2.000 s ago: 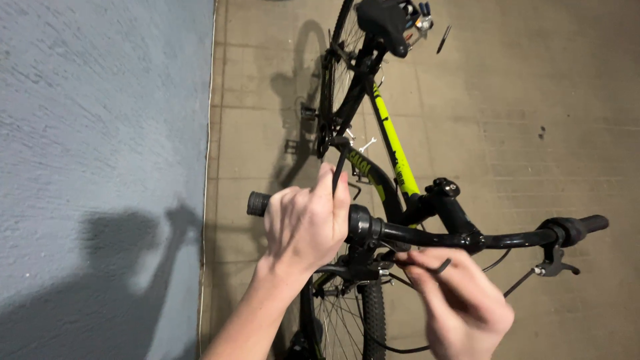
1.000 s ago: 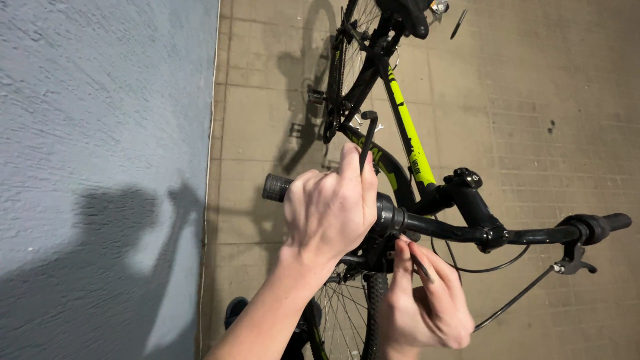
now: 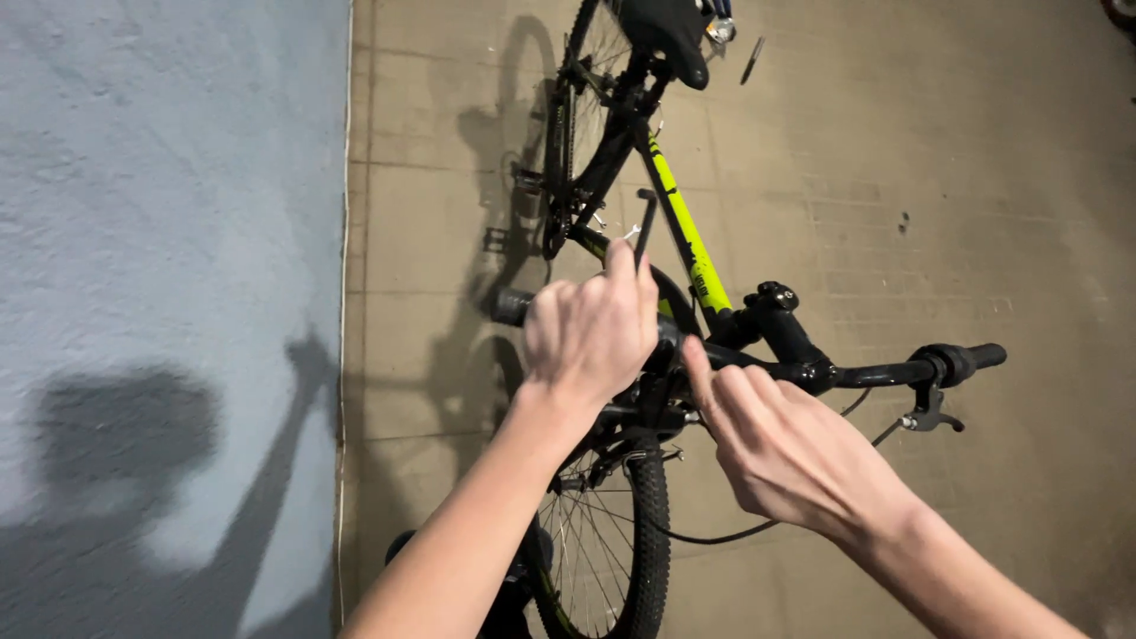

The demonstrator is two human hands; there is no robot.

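A black bicycle with a yellow-green top tube [image 3: 688,222] stands below me. My left hand [image 3: 595,333] is at the left side of the black handlebar [image 3: 874,374], and a dark hex key [image 3: 647,226] sticks up between its fingers. The left grip [image 3: 510,306] shows beyond that hand. My right hand [image 3: 781,444] touches the bar close beside the left hand with its index finger; the other fingers are bent, and whether they hold anything is hidden. At the far end of the bar are the right grip [image 3: 985,356] and the brake lever [image 3: 932,417].
A blue-grey wall [image 3: 177,177] rises at the left, with shadows on it. On the tiled floor lie a small wrench [image 3: 632,232], a slim dark tool [image 3: 753,60] and other tools [image 3: 721,31] near the saddle [image 3: 666,35]. A cable [image 3: 719,540] loops beside the front tyre [image 3: 654,532].
My right hand, pinched under the bar a second ago, now lies over it with the index finger extended. The left hand keeps the hex key beside the grip.
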